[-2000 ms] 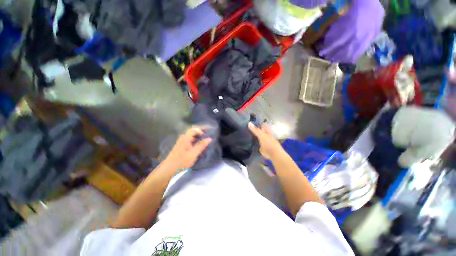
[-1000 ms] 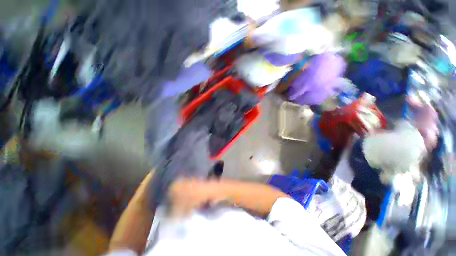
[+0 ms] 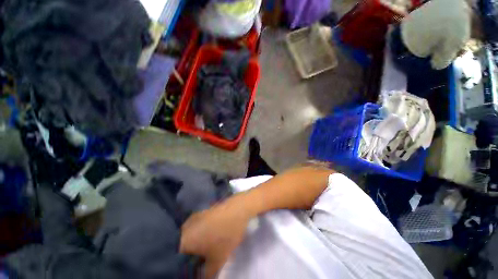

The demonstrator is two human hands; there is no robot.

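Dark grey garment pieces lie in a large soft bundle at the lower left, against the front of my body. My right hand is blurred and lies against the right edge of this cloth, with its forearm crossing my white shirt. Its fingers are not distinct, so its grip cannot be told. My left hand is not visible. A red plastic basket stands on the floor ahead, with more dark grey cloth in it and a tiny white patch on that cloth.
A large dark grey heap is at the upper left beside a purple surface. A blue basket with whitish cloth stands at right. A cream basket is on the floor. A dark shoe tip shows near my body.
The view has turned left. Both hands were over grey cloth by the red basket; my right arm now reaches across to the left. The left arm has gone from sight. The red basket holds less cloth.
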